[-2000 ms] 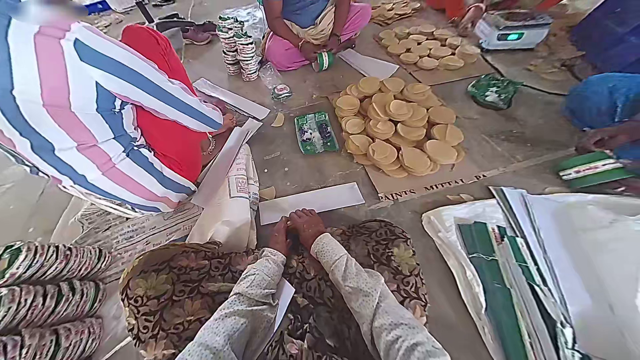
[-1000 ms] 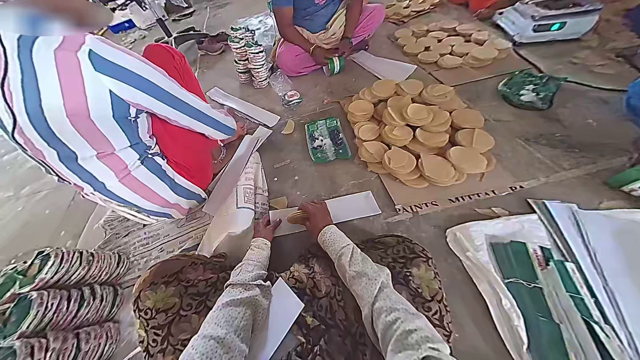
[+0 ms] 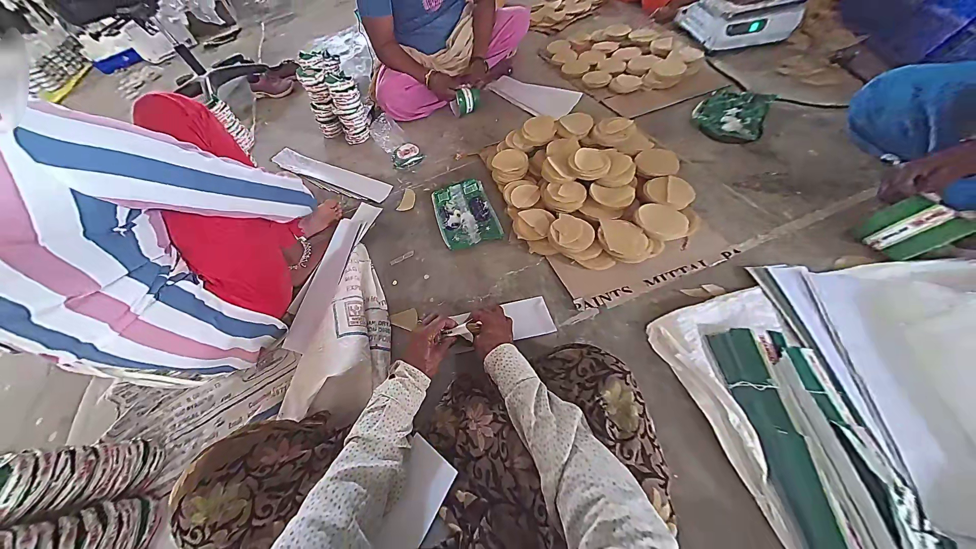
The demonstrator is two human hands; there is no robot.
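Both hands are close together over a white paper strip on the floor. My left hand grips the left end of a rolled or folded pale piece of paper. My right hand holds the same piece at its right end, with a small tan bit by the fingers. A tan disc piece lies left of my left hand. Another white sheet rests on my lap, partly under my left forearm. Ahead is a green plastic packet with dark and white contents.
Piles of thin tan discs lie on cardboard ahead. A white sack with green and white strips is at the right. Rows of wrapped discs stand lower left. A co-worker in a striped garment sits left; a digital scale is far right.
My hands have lifted a pale paper piece and hold it between them; a second ago they were at the strip on the floor, the right one over a tan piece.
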